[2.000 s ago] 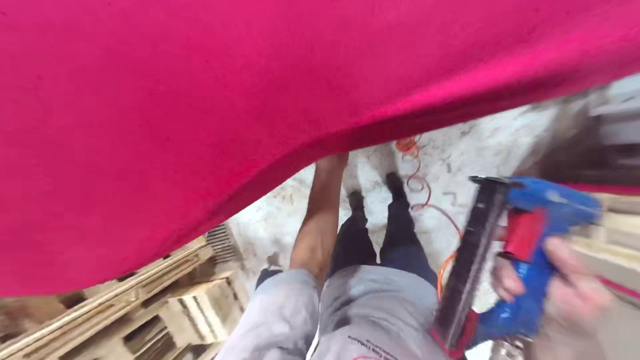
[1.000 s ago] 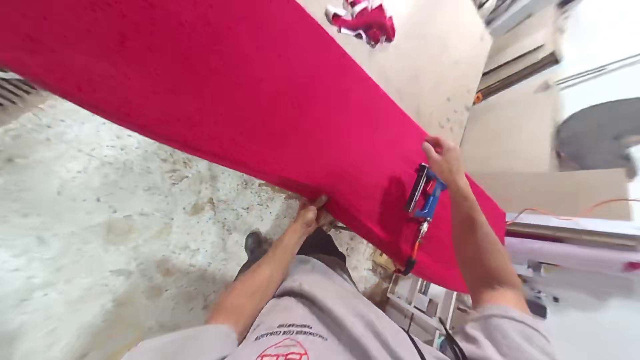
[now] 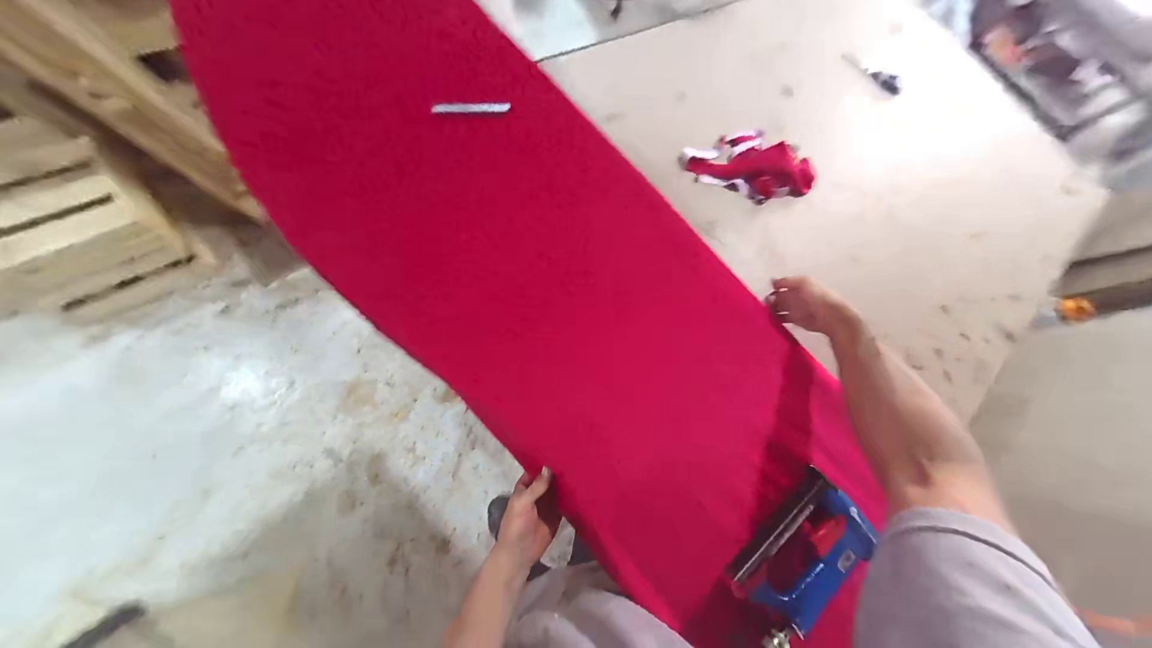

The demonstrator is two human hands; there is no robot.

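A long red fabric-covered panel [image 3: 540, 270] runs diagonally across the view, its upper part by the wooden pallets. On its near long edge is my left hand [image 3: 531, 517], gripping the cloth rim. My right hand [image 3: 801, 304] has its curled fingers at the far edge of the panel; whether they pinch the fabric is hard to tell. A blue pneumatic stapler [image 3: 814, 562] with a black magazine lies on the red fabric below my right forearm. Farther up, a thin pale strip [image 3: 471, 108] rests on the fabric.
Behind the panel is a pale worktable [image 3: 909, 225] bearing red and white fabric scraps [image 3: 756, 168] and a small dark object [image 3: 886, 82]. Wooden pallets [image 3: 81, 198] stand at the upper left. The stained concrete floor [image 3: 297, 432] shows below them.
Two seconds ago the blue stapler was in my right hand; now it lies on the fabric. Since one second ago my right hand has moved up along the far edge. The view has swung considerably.
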